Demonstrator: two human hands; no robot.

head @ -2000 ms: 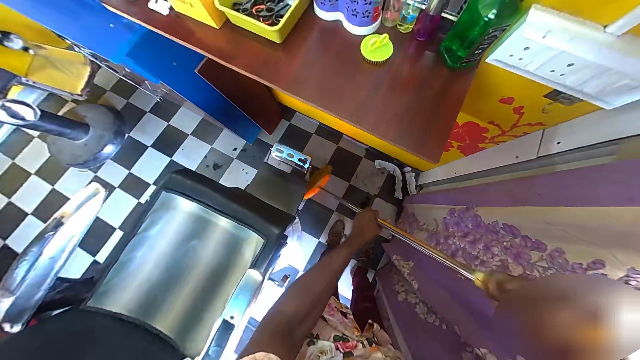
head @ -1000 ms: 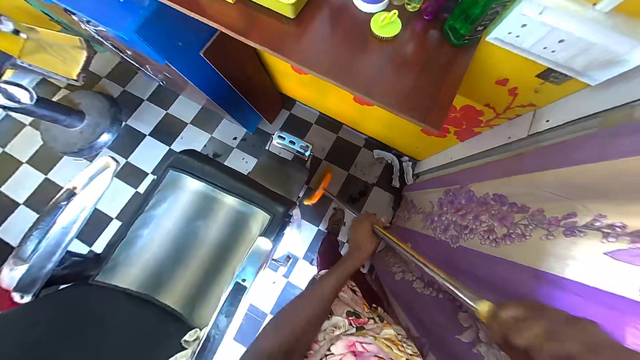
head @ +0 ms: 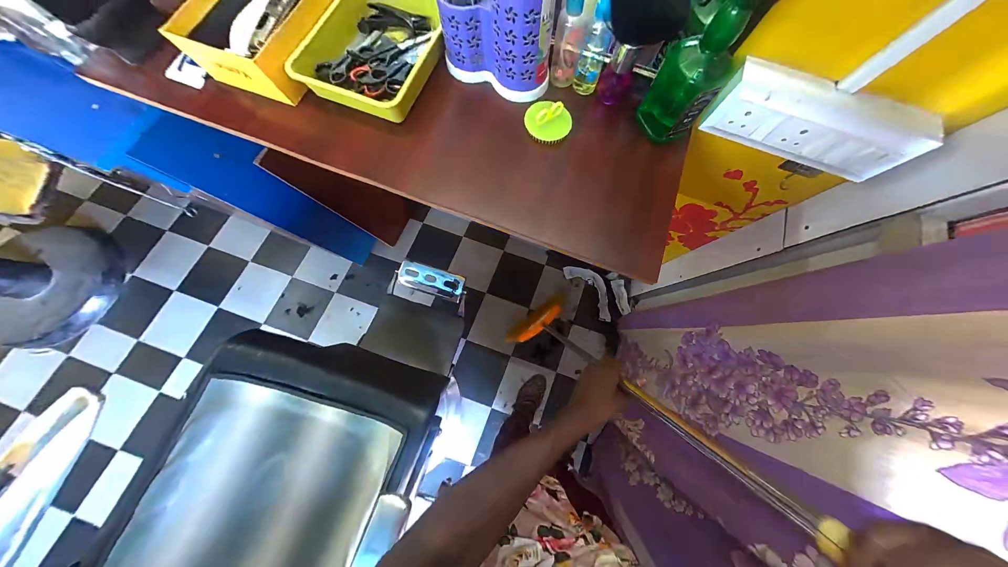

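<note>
A long-handled broom or brush with an orange head (head: pixel 537 320) reaches down toward the checkered floor (head: pixel 260 283), between the chair's footrest and the counter corner; the head is blurred. My left hand (head: pixel 600 390) grips the lower part of its metal pole (head: pixel 724 457). At the lower right edge my right hand (head: pixel 906 545) is closed around the pole's top, by a yellow end piece; it is blurred and partly cut off. Dark bits, perhaps hair, lie on the tiles (head: pixel 301 310) left of the footrest.
A salon chair (head: pixel 260 472) with a metal footrest (head: pixel 431 280) fills the lower left. The brown counter (head: pixel 504 189) holds a yellow basket (head: pixel 409 98) of scissors, and bottles. A purple flowered wall or curtain (head: pixel 787 378) stands close at right. A round chair base (head: pixel 63 283) is far left.
The orange head has changed its angle and swung about over the floor near the footrest. Both hands have stayed on the pole. The view has shifted, showing more of the counter than one second ago.
</note>
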